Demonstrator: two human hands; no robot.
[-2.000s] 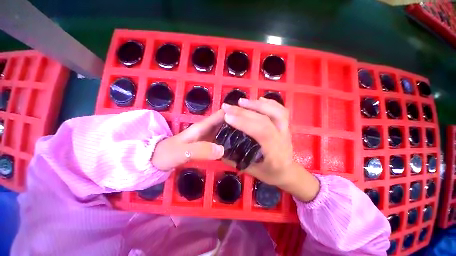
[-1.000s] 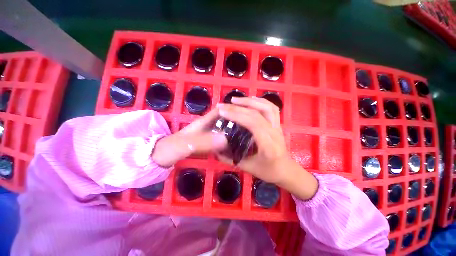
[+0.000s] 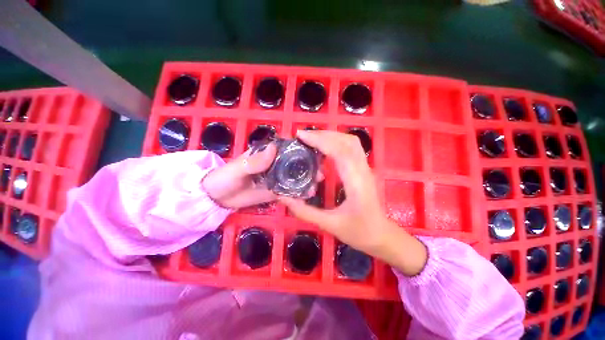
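Note:
A cased unit with a ringed, greyish face [image 3: 294,169] is held face-up over the middle of the red foam tray [image 3: 424,176]. Dark units seem to be stacked behind it; how many I cannot tell. My left hand [image 3: 242,180] grips it from the left, thumb at its rim. My right hand [image 3: 351,199] curves around its right side, thumb below and index finger above, fingertips at its edge. Glossy black discs [image 3: 254,248] sit in many pockets of the tray; the right columns hold several empty pockets. Some pockets are hidden under my hands and sleeves.
A neighbouring red tray [image 3: 470,143] at the right holds black and silvery units. Another red tray [image 3: 66,143] at the left is partly filled. A grey slanted post [image 3: 79,56] stands at upper left. A further red tray [image 3: 570,23] lies at the top right on the dark green surface.
The black units were held edge-on as a stack; now a ringed face is turned up between the hands. My right hand's fingers have spread wider. The trays sit slightly lower in view.

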